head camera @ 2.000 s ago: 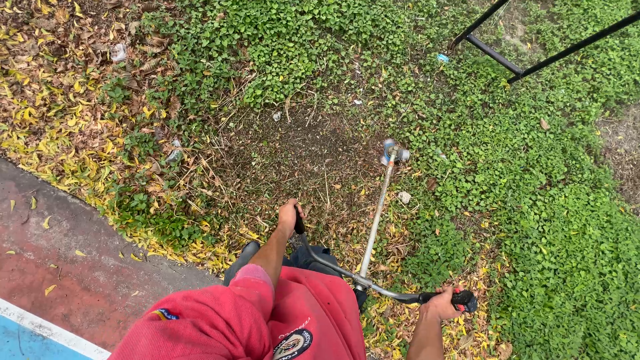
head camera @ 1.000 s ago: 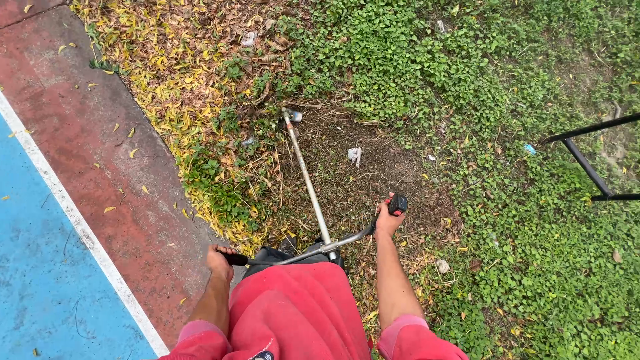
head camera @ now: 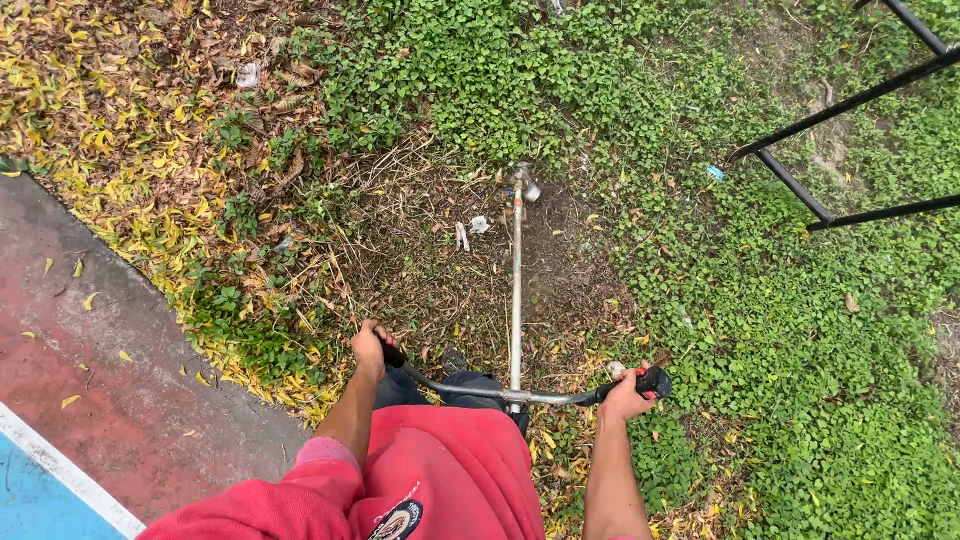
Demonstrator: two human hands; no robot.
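Observation:
A brush cutter (head camera: 517, 285) with a long metal shaft and a wide handlebar lies in front of my body. My left hand (head camera: 370, 348) is closed around the black grip at the handlebar's left end. On the right end, my right hand (head camera: 628, 394) holds the black and red control grip. The cutting head (head camera: 525, 184) is at the far end of the shaft, low over bare soil where it meets green ground plants (head camera: 480, 90). Its cutting part is blurred. White scraps of litter (head camera: 478, 224) lie left of the shaft.
A black metal frame (head camera: 847, 112) stands at the upper right, with a blue scrap (head camera: 715, 172) near it. Yellow and brown fallen leaves (head camera: 112, 142) cover the upper left. A painted concrete court edge (head camera: 150, 360) runs along the lower left.
The brush cutter's head has swung from the left side of the bare patch to its upper right edge, both hands still on the handlebar. The view has turned as well.

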